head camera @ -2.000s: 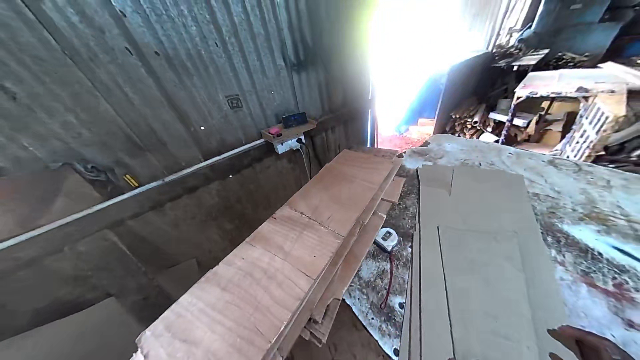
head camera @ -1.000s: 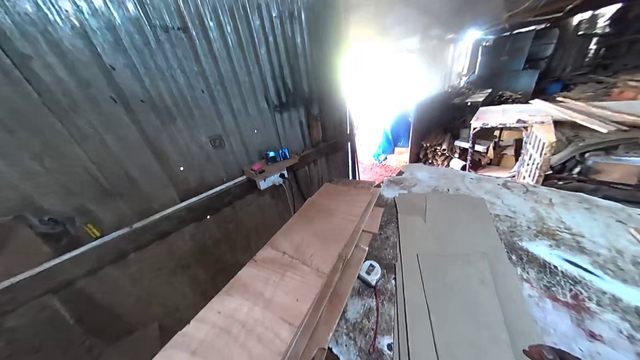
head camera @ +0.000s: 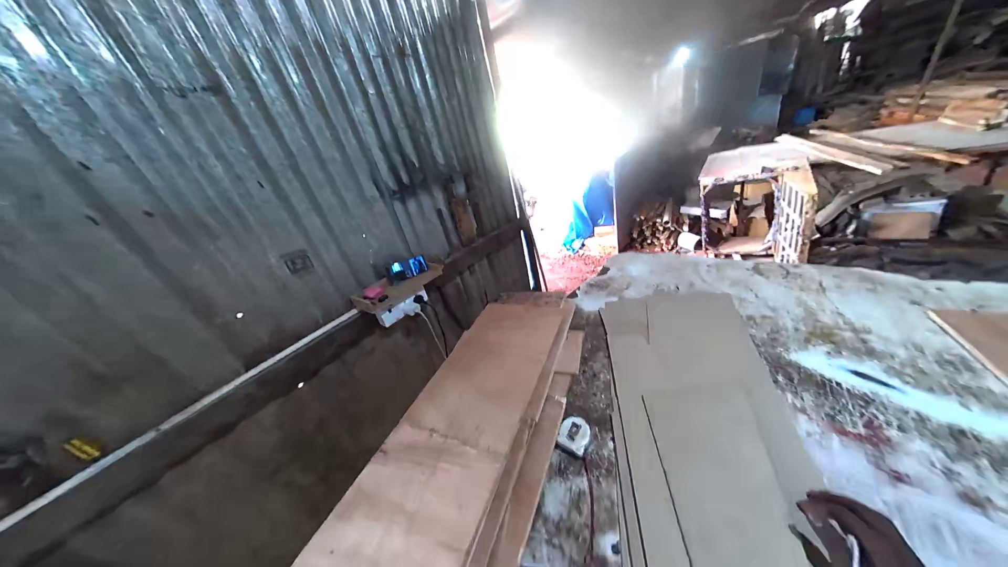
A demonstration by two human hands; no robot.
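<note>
At the lower right edge, my right hand [head camera: 854,529] is at the near right edge of a stack of grey cardboard sheets [head camera: 709,425]; its fingers are curled around a small thin item that I cannot make out. My left hand is out of the picture. Left of the cardboard lies a stack of long plywood boards [head camera: 465,425], its lower pieces jutting out on the right. Between the two stacks a white tape measure [head camera: 573,436] rests on the stained tabletop, with a thin red cord [head camera: 590,504] running down from it.
A corrugated metal wall [head camera: 260,173] rises on the left, carrying a small wooden shelf [head camera: 402,288] with a power socket [head camera: 402,309] below. Beyond the paint-stained table [head camera: 835,315] are a bright doorway, a wooden frame [head camera: 760,197] and piled timber [head camera: 929,150]. A brown board [head camera: 976,339] lies at the right.
The view has shifted, with more of the back right of the room showing. The cardboard, boards and tape measure keep their places; my right hand stays near the cardboard's edge.
</note>
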